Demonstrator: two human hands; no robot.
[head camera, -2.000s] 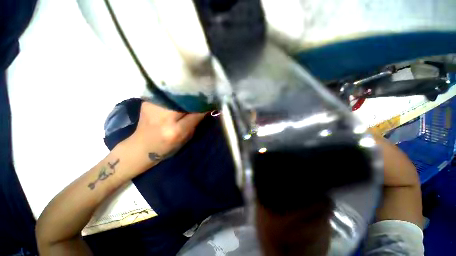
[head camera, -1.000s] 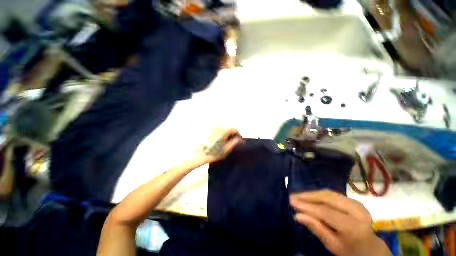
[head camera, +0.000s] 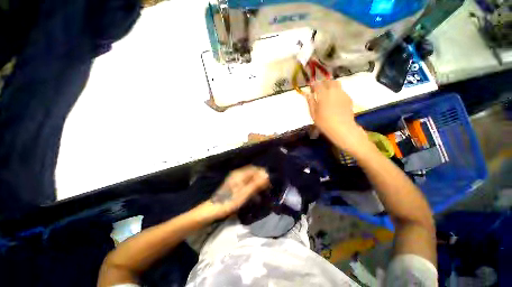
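Note:
My right hand (head camera: 331, 109) is at the table's front edge, at the handles of the scissors (head camera: 310, 73), one yellow loop and one red. Whether its fingers have closed on them cannot be told. My left hand (head camera: 242, 188) is over my lap, at the bunched dark navy garment (head camera: 258, 208); its grip is blurred. A rounded grey-blue piece (head camera: 273, 225) shows at the garment's lower side. The white and blue sewing machine (head camera: 331, 31) stands above the scissors, with its needle area at the left end.
The white table (head camera: 140, 106) spans the left and middle. A long navy heap (head camera: 33, 95) lies at its left. A blue basket (head camera: 463, 148) with orange and yellow items is below the table on the right. A dark object (head camera: 394, 68) lies right of the scissors.
The navy garment has gone from under the needle area to my lap, with my left hand beside it. My right hand has moved from the cloth to the scissors. The view has shifted.

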